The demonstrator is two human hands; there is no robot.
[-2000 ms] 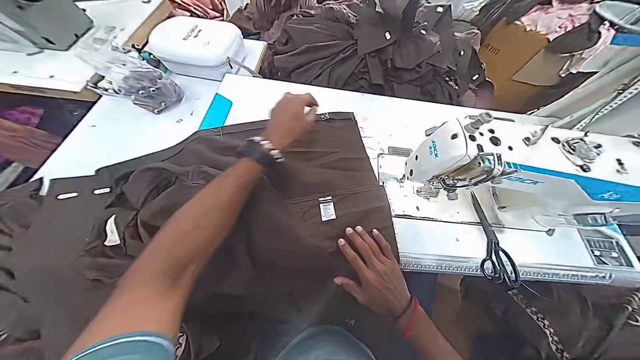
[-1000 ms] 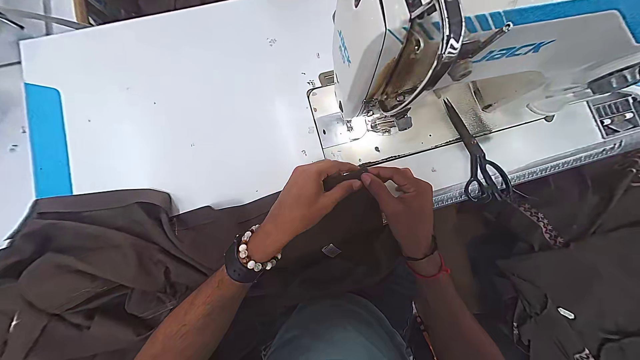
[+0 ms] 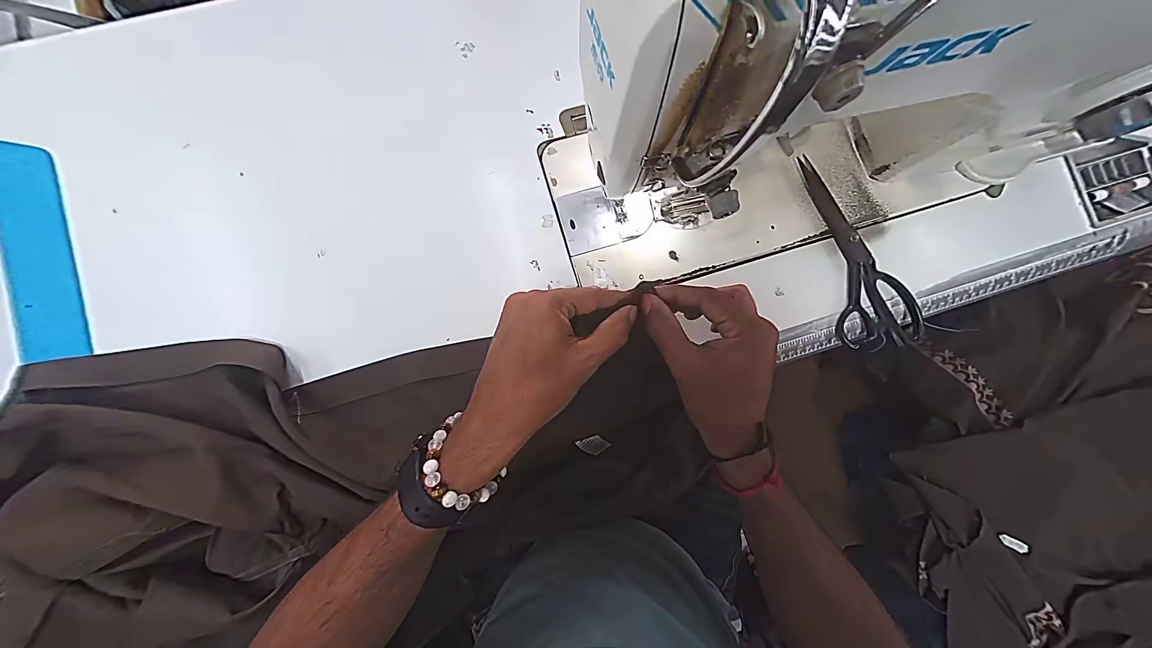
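Note:
Both hands pinch the edge of a dark brown fabric garment (image 3: 387, 405) at one spot, their fingertips nearly touching. My left hand (image 3: 549, 360) wears a beaded bracelet and a dark band at the wrist; thumb and forefinger grip a small fold. On the other side of that fold, my right hand (image 3: 717, 360) holds the cloth the same way, with a red cord at its wrist. Just beyond the fingertips is the lit presser foot (image 3: 688, 207) of a Jack sewing machine (image 3: 648, 90). A small pale tag (image 3: 593, 445) shows on the cloth.
Black-handled scissors (image 3: 859, 270) lie on the machine bed at the right, handles over a measuring tape (image 3: 1017, 281) along the table edge. More dark fabric (image 3: 1062, 495), with patterned trim, is piled at the lower right. The white tabletop (image 3: 297, 180) extends left, with a blue patch.
The view has moved much closer to the machine. Two seconds ago the hands were apart on the spread garment; now both pinch its edge together. Since one second ago the hands have barely moved.

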